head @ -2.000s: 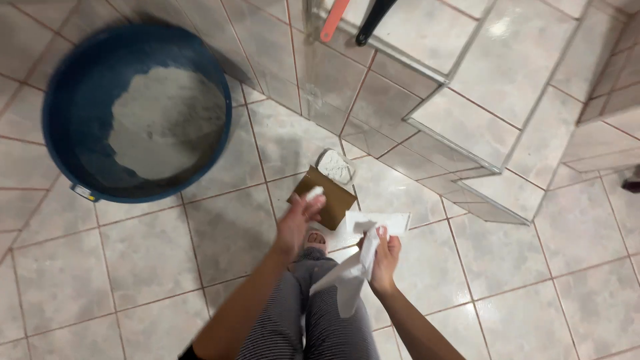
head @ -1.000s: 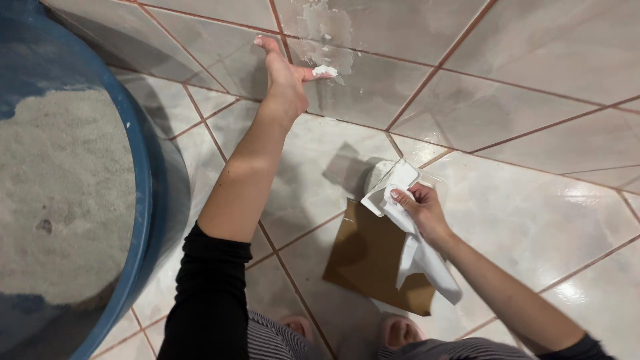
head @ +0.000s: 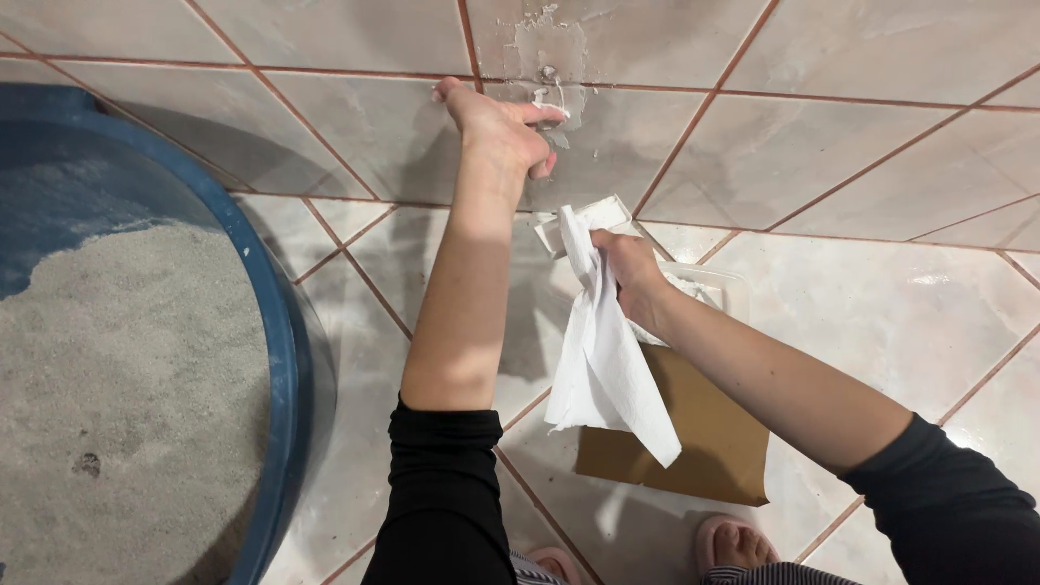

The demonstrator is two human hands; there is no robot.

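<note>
My left hand (head: 500, 130) reaches to the tiled wall, its fingers apart. White paste covers one fingertip, which touches a patch of white paste (head: 559, 57) around a small spot in the tile. A white paper towel (head: 601, 357) hangs from my right hand (head: 632, 272), which also holds a small white rectangular piece (head: 597, 218), perhaps a tray or block. Behind the right hand, partly hidden, a clear plastic container (head: 727, 284) with white material stands on the floor.
At the left stands a large blue tub (head: 280, 349) holding grey powdery material (head: 138, 390). A brown cardboard sheet (head: 699, 431) lies on the tiled floor by my feet, which wear pink slippers (head: 719, 528). The tiled wall (head: 812, 146) rises ahead.
The view has come much nearer to the wall. My left hand has moved from above the cardboard to the wall, and its finger has shifted on the paste patch. The paper towel stays in my right hand.
</note>
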